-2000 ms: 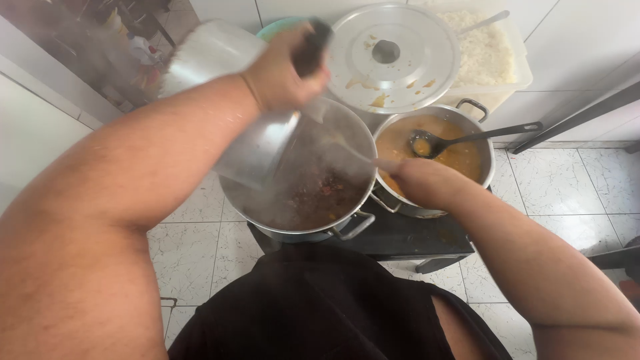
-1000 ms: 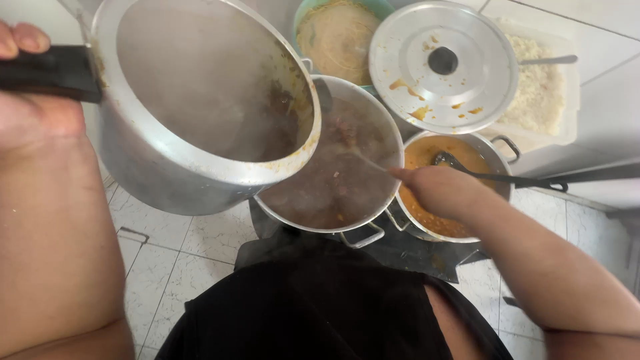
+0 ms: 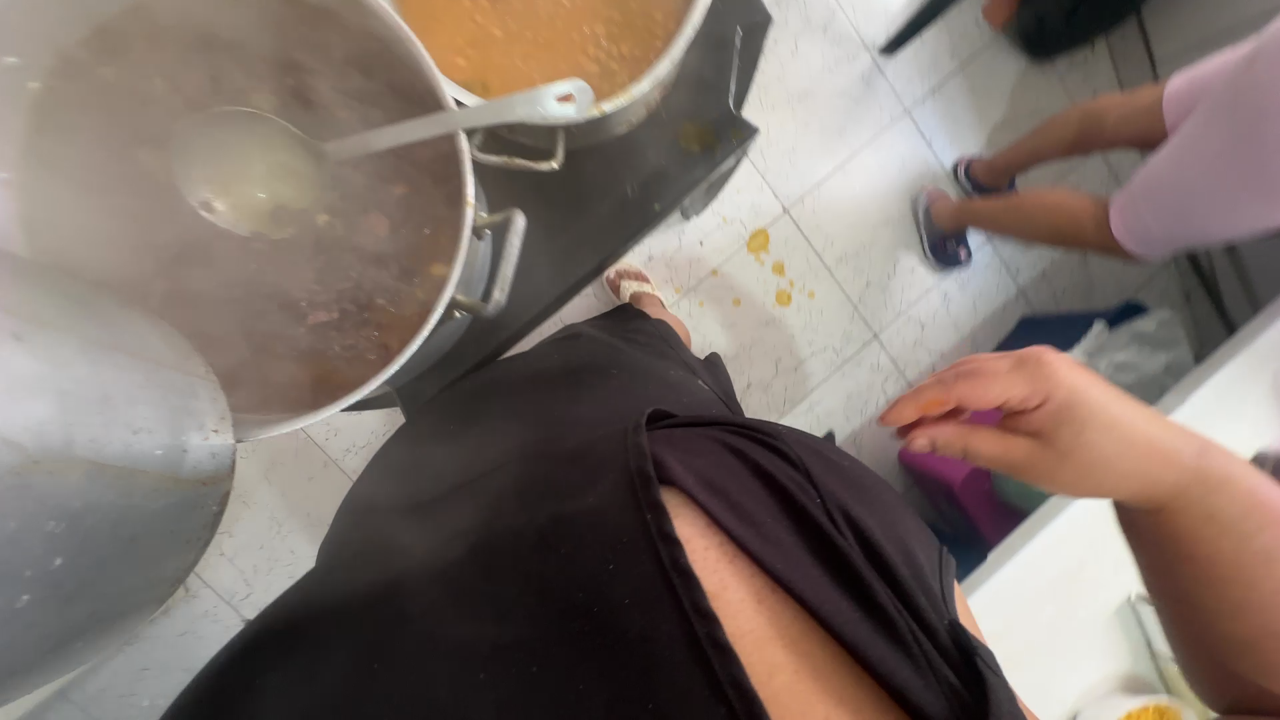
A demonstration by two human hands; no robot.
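A large metal pot [image 3: 465,215] of steaming dark stew stands at the upper left. A light-coloured ladle [image 3: 250,175] lies in it, its bowl at the stew and its handle across the rim. Over the pot's lower left side is a big metal pan [image 3: 110,480], tilted; its handle and my left hand are outside the view. My right hand [image 3: 1030,425] is at the right, away from the pots, beside a white counter, with fingers slightly bent and nothing in them. Part of a second pot [image 3: 660,70] with orange stew shows at the top.
Both pots stand on a black stove [image 3: 600,200]. Yellow-orange spills [image 3: 760,243] lie on the tiled floor. A person [image 3: 1190,170] stands at the upper right. A white counter [image 3: 1060,580] runs along the lower right, with a purple object [image 3: 965,480] and a plastic bag [image 3: 1140,350] beyond it.
My right hand has let go of the utensil in the stew and moved right, towards the counter. My left hand has passed out of view. The view has swung to the right.
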